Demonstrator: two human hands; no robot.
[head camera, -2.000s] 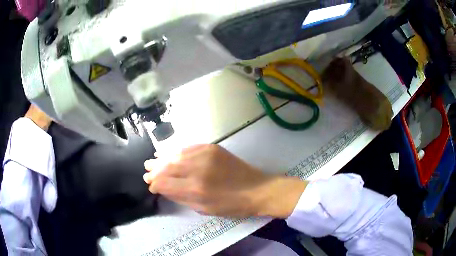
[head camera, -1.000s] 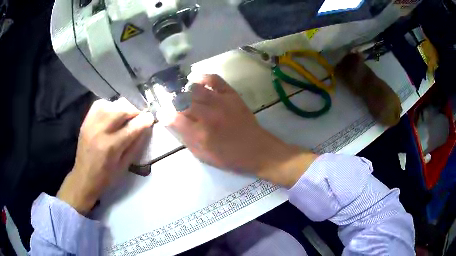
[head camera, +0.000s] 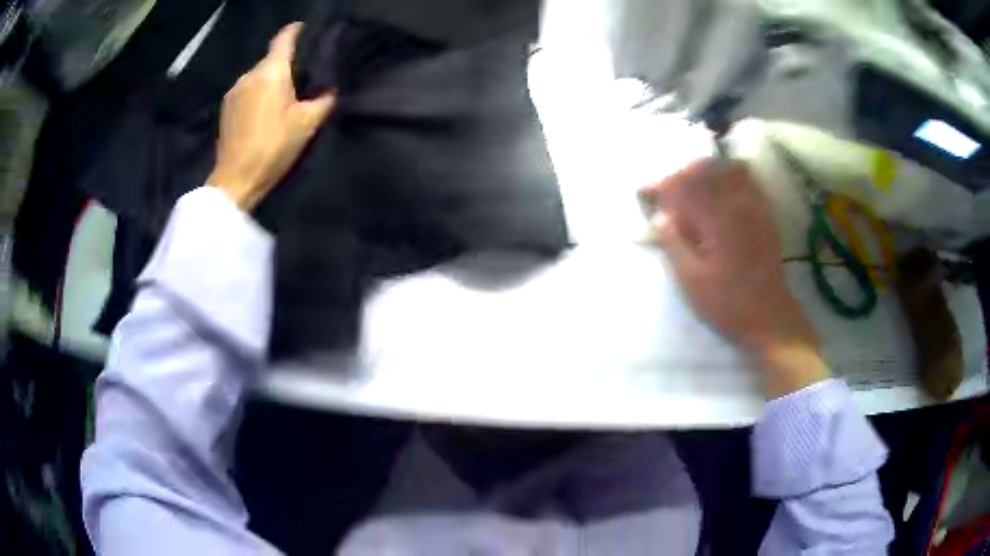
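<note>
Black cloth (head camera: 456, 185) lies over the left side of the white table (head camera: 521, 358). My left hand (head camera: 266, 125) is at the cloth's upper left, with thumb and index finger spread apart. My right hand (head camera: 722, 234) is right of the cloth, below the blurred machine head (head camera: 695, 49), with fingers curled. A small dark spot and a pale spot show at its fingertips; blur hides whether it holds anything. The needle area cannot be made out.
Scissors with a green and a yellow handle (head camera: 836, 261) lie right of my right hand. A brown brush (head camera: 931, 326) lies further right. A lit display (head camera: 947, 138) is at the upper right. A red-edged container (head camera: 961, 489) is at the lower right.
The view has swung left. My left hand has moved from beside the needle to the far left over the cloth. My right hand is away from the needle, and black cloth shows on the table.
</note>
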